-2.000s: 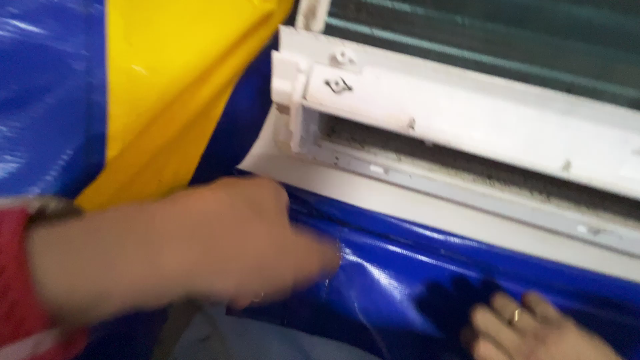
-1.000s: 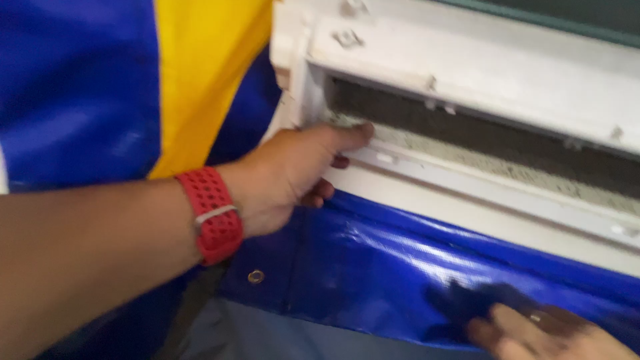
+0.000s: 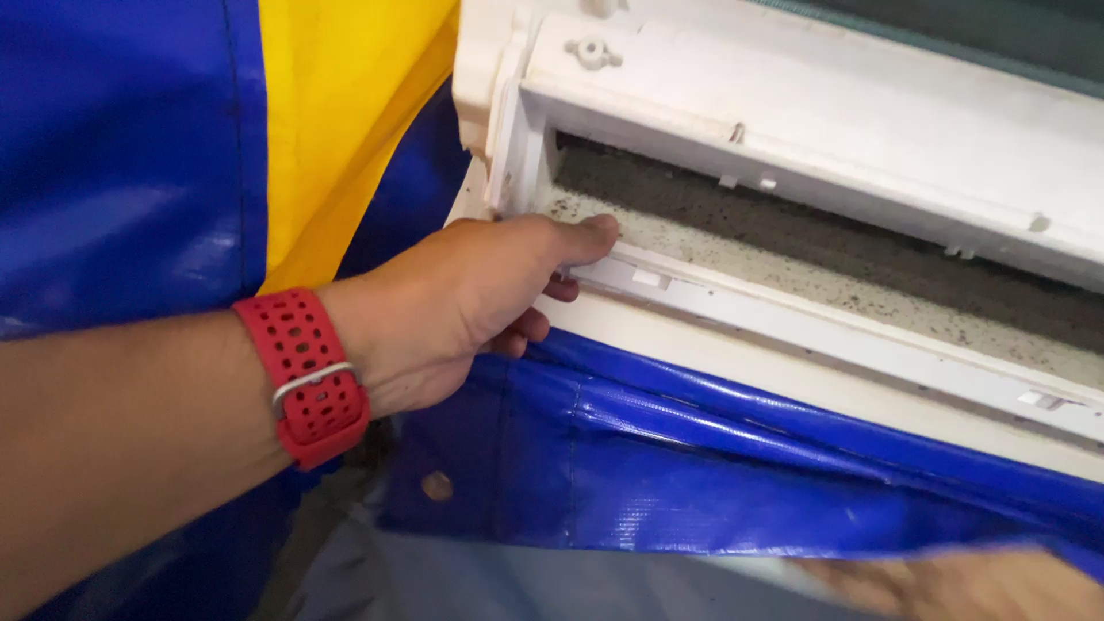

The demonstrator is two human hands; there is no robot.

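My left hand [image 3: 509, 276], with a red perforated strap on its wrist, grips the lower left edge of a white air conditioner's housing [image 3: 776, 319]. Its thumb lies over the lip of the long outlet and its fingers curl beneath. Dark specks dot the inside of the outlet [image 3: 845, 285]. Below the unit hangs a blue tarpaulin sheet [image 3: 690, 483]. At the bottom right is my right hand [image 3: 957, 582], blurred and partly cut off, by the sheet's lower edge; whether it holds the sheet is unclear.
A blue and yellow tarpaulin [image 3: 336, 129] hangs left of the unit. A metal eyelet [image 3: 437, 486] sits in the lower sheet's corner. Dark fins [image 3: 975, 34] show at the top right. Greyish-blue cloth [image 3: 517, 582] lies below the sheet.
My left hand has come from over the blue sheet to the outlet's lower left edge and stays there. My right hand has moved lower, towards the bottom right.
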